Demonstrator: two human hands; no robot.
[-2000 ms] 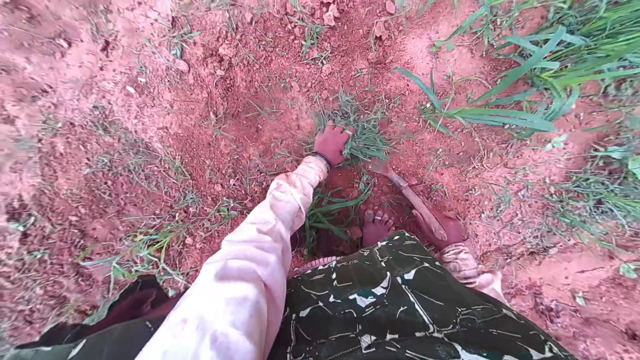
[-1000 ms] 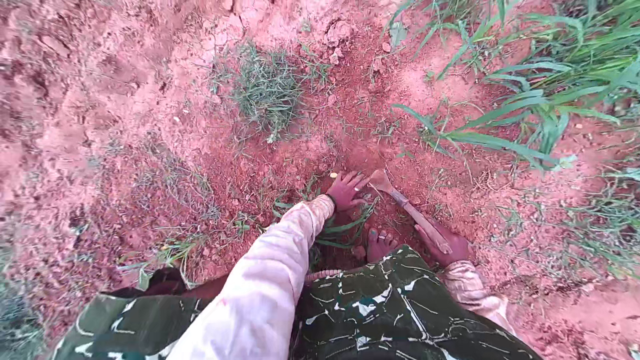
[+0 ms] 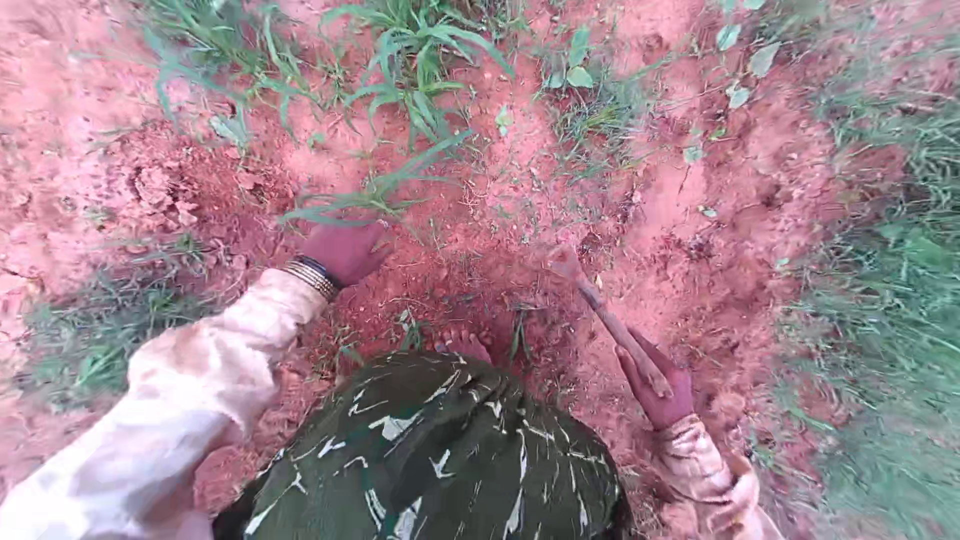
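Observation:
My left hand (image 3: 346, 251), with bangles at the wrist, reaches low over the red soil at the base of a long-bladed grass plant (image 3: 375, 196). Its fingers are partly hidden, so whether they grip the blades is unclear. On the right, my right hand (image 3: 664, 386) holds a small hand hoe by its wooden handle (image 3: 626, 339). The hoe's soil-coloured metal blade (image 3: 566, 264) points up and left, at or just above the ground.
Taller green grass (image 3: 420, 60) grows ahead. Low weeds (image 3: 112, 330) lie at the left, and dense grass (image 3: 900, 300) covers the right side. My bare foot (image 3: 465, 345) shows beyond the patterned dark green cloth (image 3: 450, 450) over my knees.
The view has shifted markedly to the right. My left hand has left the low plants near my foot and is now by a long-bladed grass plant. The right hand still holds the hoe.

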